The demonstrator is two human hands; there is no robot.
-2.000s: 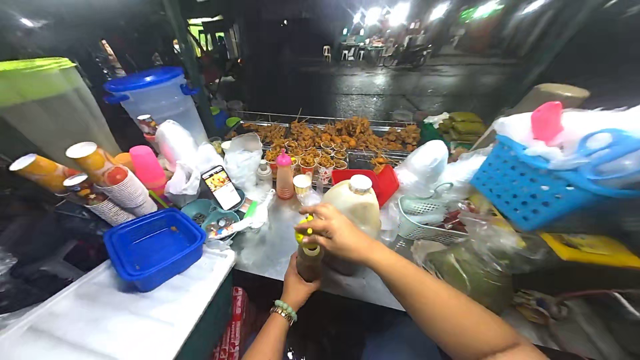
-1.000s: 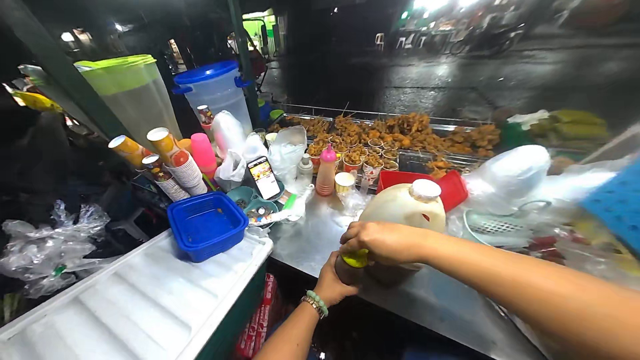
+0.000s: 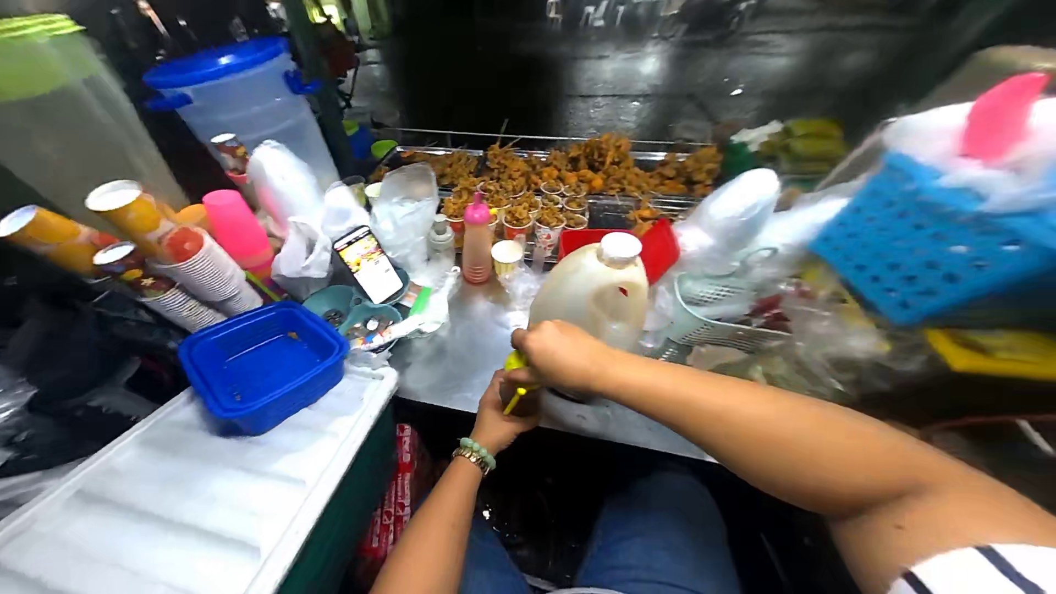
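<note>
My left hand point(image 3: 505, 412), with a bead bracelet at its wrist, is closed around a dark bottle point(image 3: 525, 403) at the front edge of the metal counter point(image 3: 452, 356). My right hand point(image 3: 557, 355) grips the bottle's yellow cap point(image 3: 515, 361) from above; the fingers hide most of it. Just behind the right hand stands a large cloudy plastic jug point(image 3: 590, 289) with a white cap. Farther back are a squeeze bottle with a pink top point(image 3: 477, 243) and a paper cup point(image 3: 506, 256).
A blue plastic basin point(image 3: 264, 363) sits on a white cooler lid point(image 3: 181, 487) at left. Stacked cups point(image 3: 206, 268) and a phone point(image 3: 369, 264) stand behind it. Fried food point(image 3: 577, 165) fills trays at the back. A blue basket point(image 3: 940, 239) and a pale green basket point(image 3: 718, 322) are at right.
Both hands stay together at the bottle with the yellow cap, by the jug. In the earliest frame more of the bottle showed below the cap; now the fingers cover most of it.
</note>
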